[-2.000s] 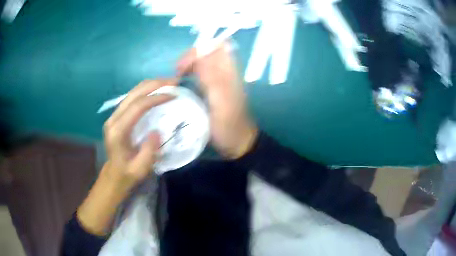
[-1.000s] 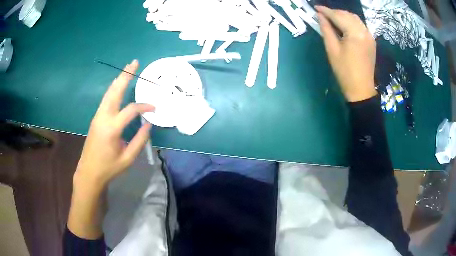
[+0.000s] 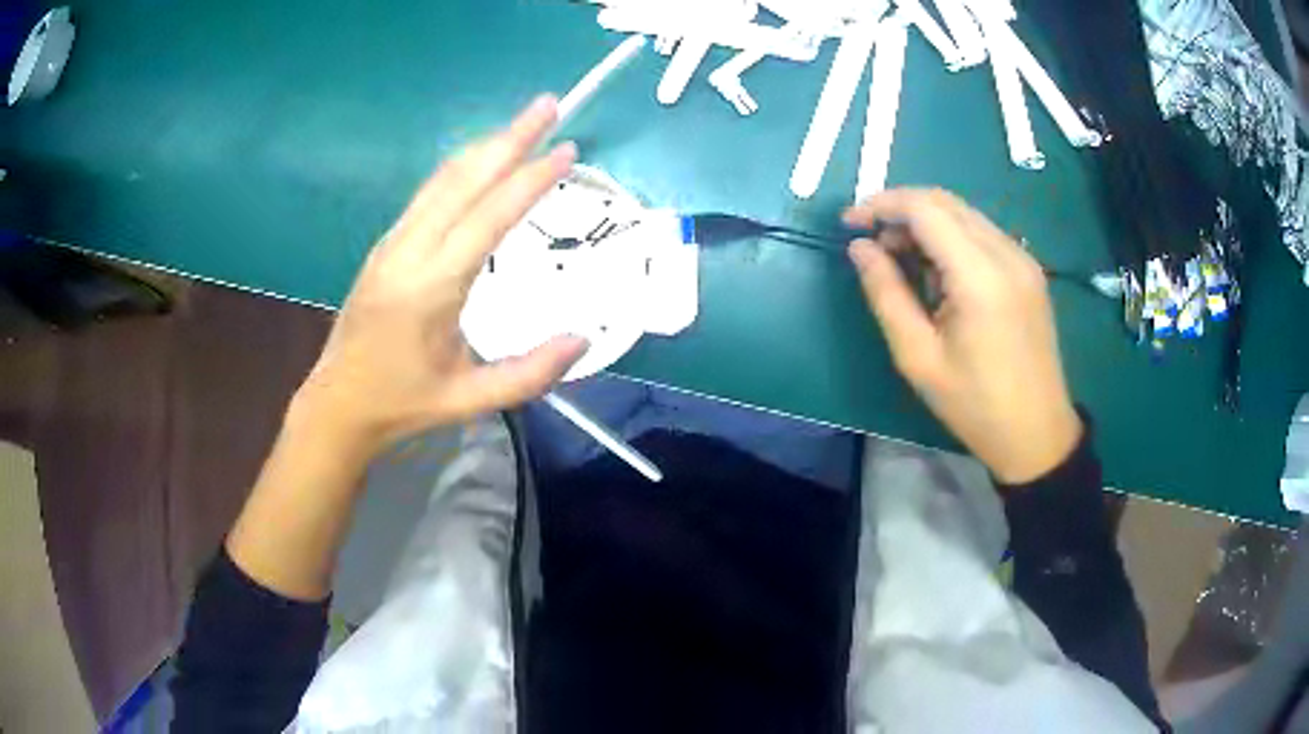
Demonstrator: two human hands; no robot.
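A white round housing (image 3: 582, 287) with slots and a squarish projection on its right lies at the bench's front edge. White antenna arms stick out above (image 3: 596, 89) and below (image 3: 606, 437) it. My left hand (image 3: 431, 280) spans its left side, thumb on the lower part and fingers at the upper rim. My right hand (image 3: 969, 308) pinches a black antenna cable (image 3: 782, 232) between thumb and fingers. The cable's blue end is at the housing's right side; its other part trails right behind my hand. A thin black wire lies on the housing.
A pile of white antenna arms (image 3: 840, 108) lies at the back centre. A sheaf of black cables (image 3: 1134, 187) with shiny blue-yellow ends and a heap of narrow whitish parts (image 3: 1235, 108) are at right. White shells sit at the far left (image 3: 40, 58) and right edge (image 3: 1296, 456).
My right hand has come back from the arm pile and now holds a black cable beside the housing. My left hand has closed around the housing, which sits turned and further right in view.
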